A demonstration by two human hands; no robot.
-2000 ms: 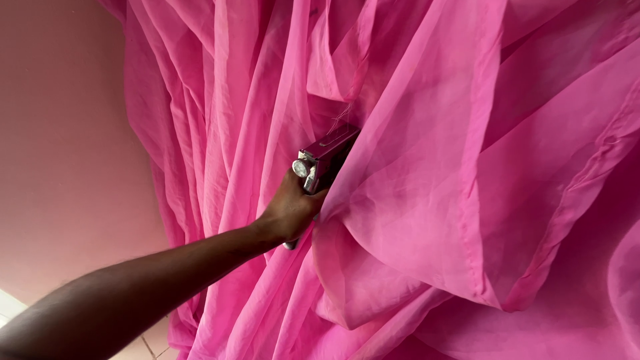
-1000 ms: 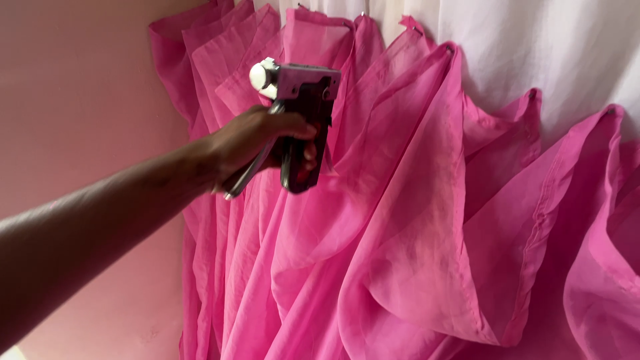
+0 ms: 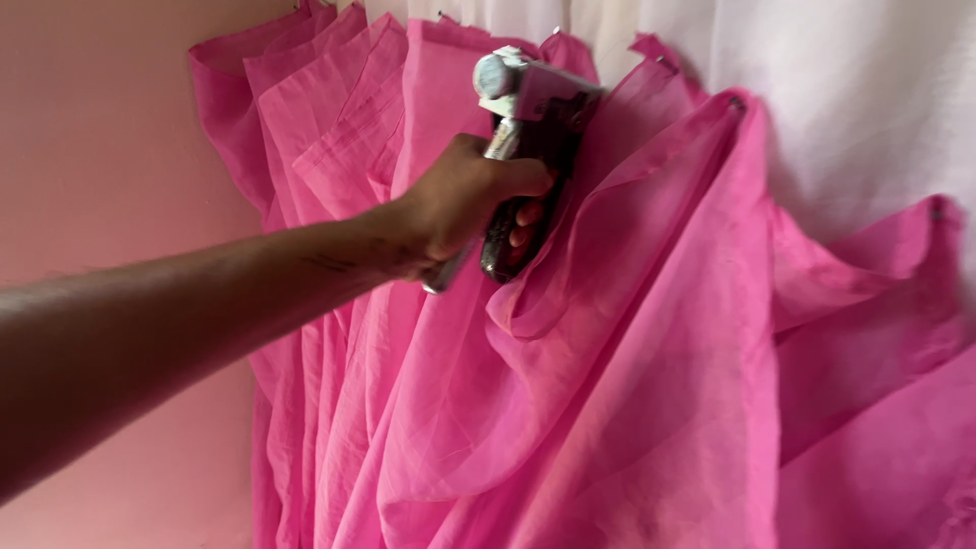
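Note:
My left hand (image 3: 488, 206) comes in from the left and is wrapped around a metal hand staple gun (image 3: 549, 114), which is slightly blurred. The gun has a dark body, a silver lever and a round silver knob at its top left. It is held upright in front of a pink sheer fabric (image 3: 656, 396) that hangs in folds; whether the two touch, I cannot tell. My right hand is out of view.
A white fabric (image 3: 862, 99) hangs behind the pink one. Small dark fasteners (image 3: 736, 104) show at several peaks of the pink fabric's upper edge. On the left stands a plain pink wall (image 3: 114, 152).
My left hand with the staple gun was down among the pink folds two seconds ago and is now up near their top edge. The view has shifted upward, bringing in the white fabric.

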